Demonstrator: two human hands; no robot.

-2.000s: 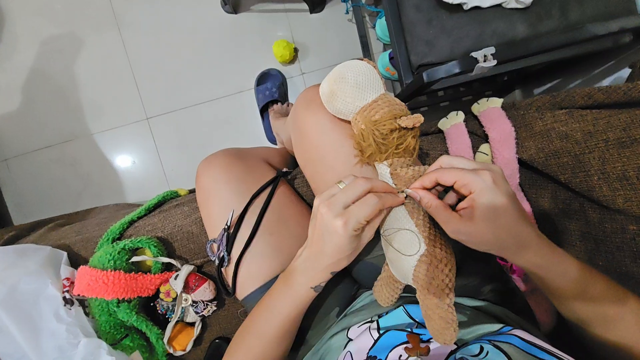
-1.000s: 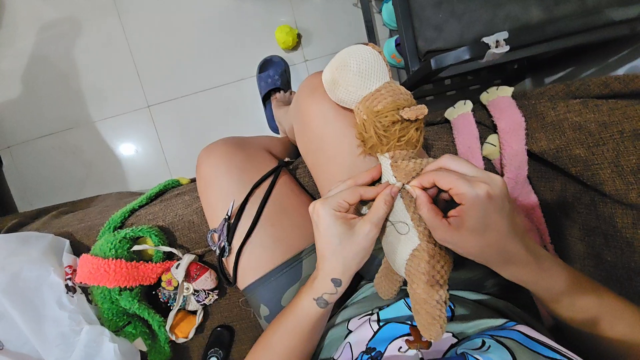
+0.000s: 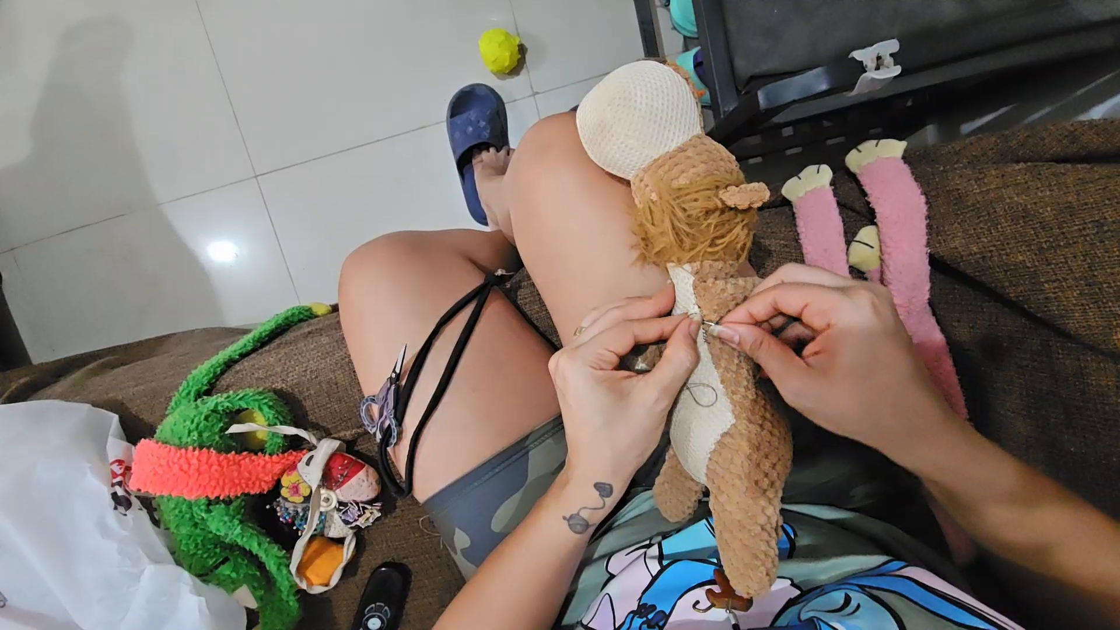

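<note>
A crocheted brown-and-cream plush animal (image 3: 748, 437) with a yarn mane lies across my lap, its round cream muzzle (image 3: 639, 118) pointing away from me. My left hand (image 3: 617, 376) pinches the cream chest panel near the seam beside the neck. Opposite it, the thumb and index finger of my right hand (image 3: 814, 341) hold a small, thin metal needle at the same seam. A dark thread (image 3: 700, 394) loops over the cream belly just below the fingers. Small scissors (image 3: 382, 407) hang from a black cord (image 3: 437, 350) on my left thigh.
Left on the brown sofa (image 3: 350, 367) lie a green plush toy (image 3: 201, 429) with a coral band, a pincushion (image 3: 341, 481) with pins, a black remote-like object (image 3: 382, 595) and a white bag (image 3: 70, 516). Pink plush limbs (image 3: 906, 236) lie right. A yellow ball (image 3: 499, 51) sits on the tiled floor.
The fingers of both hands have shifted slightly at the chest seam, and the needle now shows between the right fingertips. The plush animal stays in much the same place.
</note>
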